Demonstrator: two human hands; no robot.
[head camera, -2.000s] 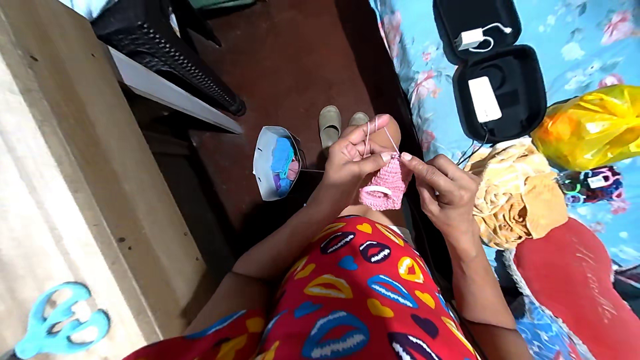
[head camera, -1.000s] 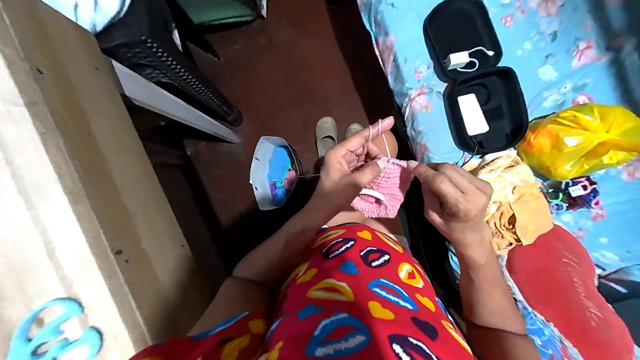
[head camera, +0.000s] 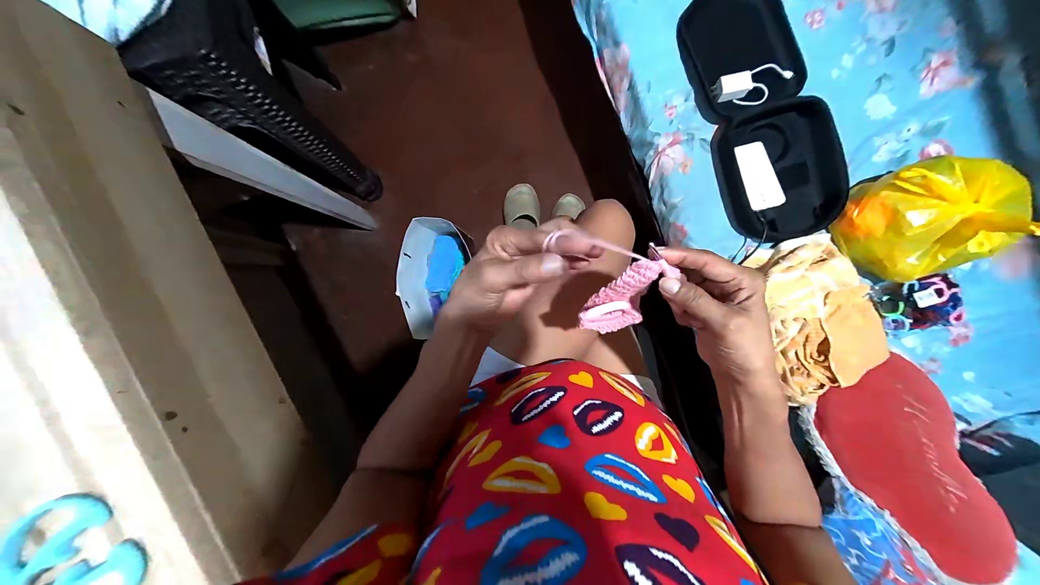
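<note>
Pink crocheted piece (head camera: 621, 296) with a white ring at its lower end hangs from my right hand (head camera: 719, 305), whose thumb and fingertips pinch its upper edge. A thin tool, probably a crochet hook, shows only as a small tip at those fingertips. Pink yarn (head camera: 613, 246) runs from the piece to my left hand (head camera: 520, 272), where it loops around a finger. My left hand is apart from the piece, its fingers partly curled with the strand over them.
A white container (head camera: 416, 280) with blue material stands on the floor at left. On the floral bedding lie an open black case (head camera: 784, 215), a yellow plastic bag (head camera: 942, 215), tan cloth (head camera: 837, 325) and a red cushion (head camera: 914, 463). Light blue scissor handles (head camera: 73, 540) rest on the wooden surface.
My left hand has moved away from the pink piece to the left, and the strand between them is stretched longer. My right hand still holds the piece's edge.
</note>
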